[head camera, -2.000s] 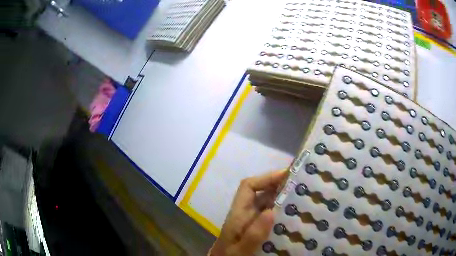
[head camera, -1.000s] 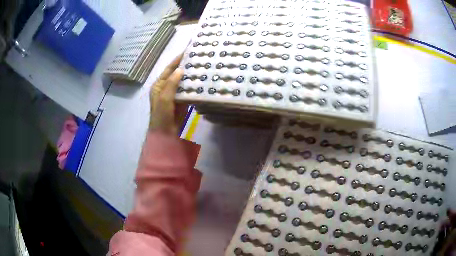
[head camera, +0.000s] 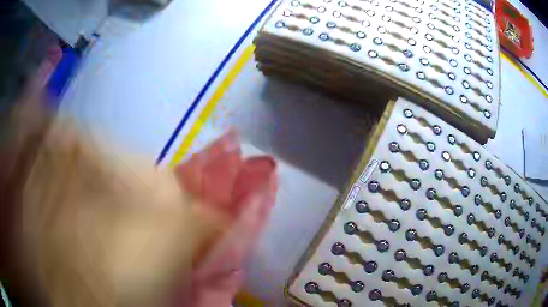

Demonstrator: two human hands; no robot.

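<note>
A white-faced parts tray (head camera: 420,222) lies slanted in the right foreground, with rows of dumbbell-shaped cutouts holding dark, shiny round metal parts (head camera: 350,228). Two small white labels (head camera: 360,184) are on its left edge. Behind it stands a stack of similar trays (head camera: 384,45) with brown layered sides. My left hand (head camera: 114,222) is a large, heavily blurred shape close to the camera at the lower left, with part of a pink sleeve beside it. It is away from both trays. Its fingers cannot be made out. My right hand is not in view.
The white bench top (head camera: 162,66) carries blue and yellow tape (head camera: 213,111) left of the stack. A red object (head camera: 514,29) lies at the far right. A thin pale sheet (head camera: 535,153) is at the right edge. A blue item (head camera: 63,72) shows at the upper left.
My left hand has left the stack's left edge and come back toward the camera at lower left. The view has shifted; the front tray's labels show again and the far-left stack is almost out of view.
</note>
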